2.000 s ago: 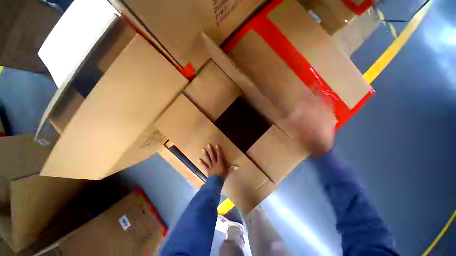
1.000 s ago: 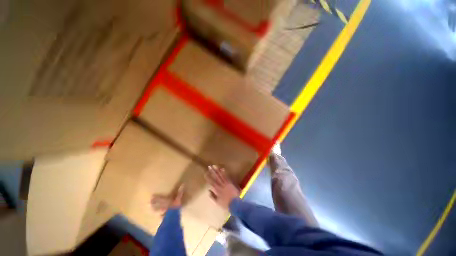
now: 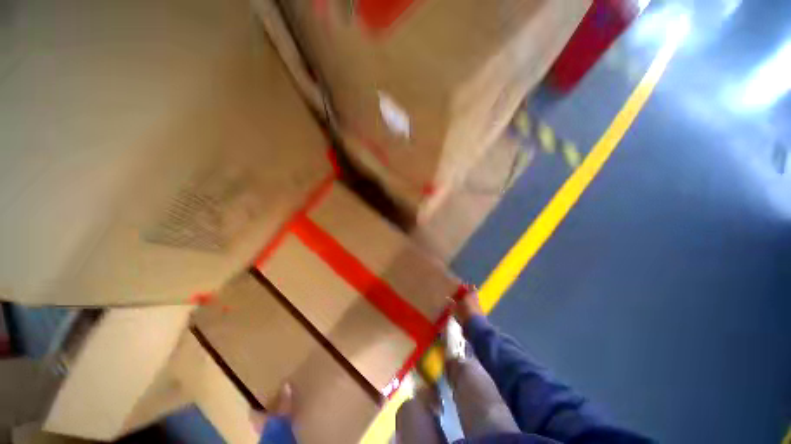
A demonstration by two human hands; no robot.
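A brown carton (image 3: 334,286) with red tape over its seam and edges lies in front of me. A second carton (image 3: 264,338) with its top flaps lying flat is beside it, with a dark gap between them. My left hand (image 3: 279,406) is partly visible on the near edge of this second carton, blurred. My right hand (image 3: 467,305) is at the red-taped near right corner of the taped carton, its fingers partly hidden. Whether either hand grips cannot be told.
A large carton with black print (image 3: 186,217) stands at upper left. Another carton with a white label (image 3: 395,114) is at top centre. A raised flap (image 3: 117,373) is at lower left. A yellow floor line (image 3: 590,169) and a red object (image 3: 592,45) are at right.
The view has shifted, showing more cartons at the top. My right hand has moved from the flat-flapped carton to the taped carton's right corner. My left hand stays near the flat-flapped carton's near side.
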